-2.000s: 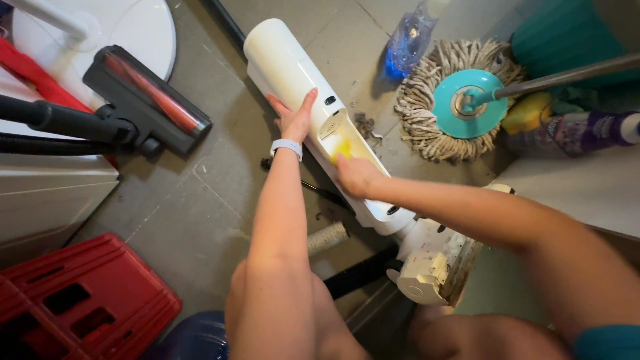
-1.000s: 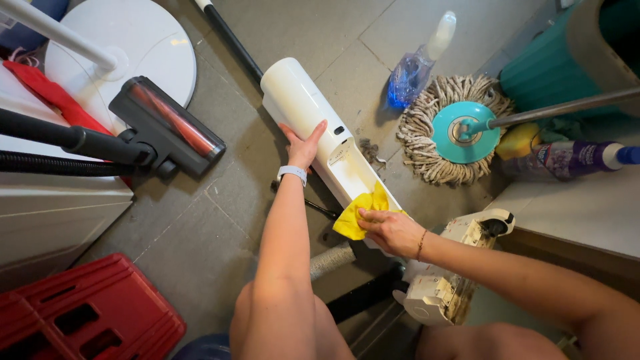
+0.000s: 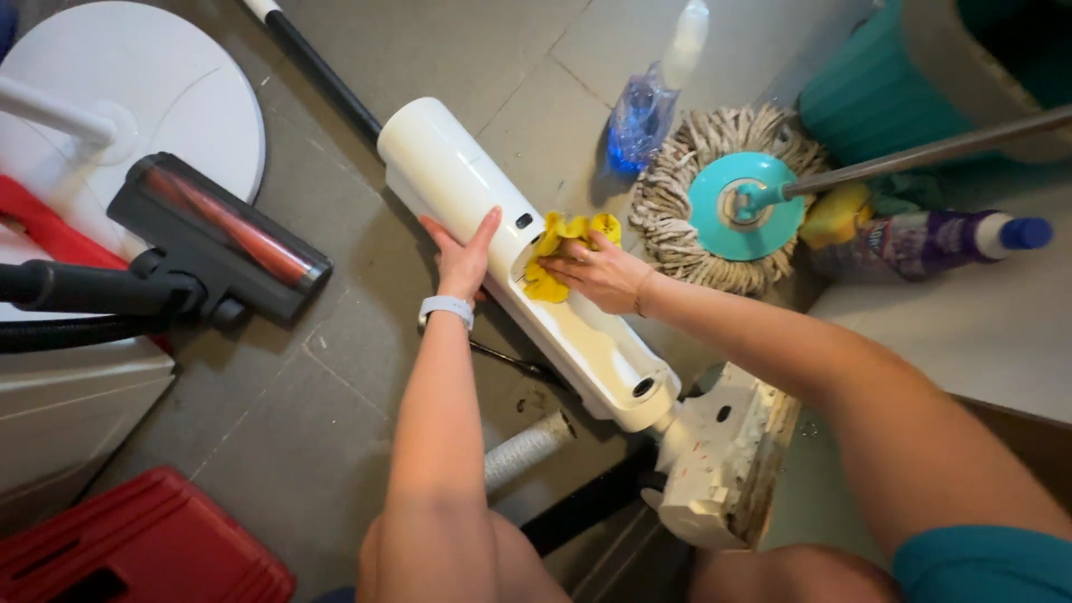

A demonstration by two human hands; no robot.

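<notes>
A white floor washer body [image 3: 452,172] lies diagonally on the tiles, its long open recess facing up and its dirty floor head [image 3: 712,461] at the lower right. My left hand [image 3: 461,260] grips the body beside the recess, thumb on top and some fingers hidden beneath. My right hand [image 3: 603,272] holds a yellow cloth [image 3: 548,260] against the upper end of the recess, and its fingertips are partly hidden in the folds. A grey roller brush [image 3: 528,448] and a thin black tool [image 3: 511,360] lie on the floor beside the body.
At right are a string mop [image 3: 745,205], a teal bucket [image 3: 854,84], a spray bottle with blue liquid [image 3: 641,121], a purple bottle [image 3: 930,239] and a yellow sponge [image 3: 837,216]. A vacuum head [image 3: 226,243], white round base [image 3: 193,75] and red crate [image 3: 142,544] are at left.
My right hand has moved with the yellow cloth from the lower part of the recess to its upper end. My left hand stays on the white body.
</notes>
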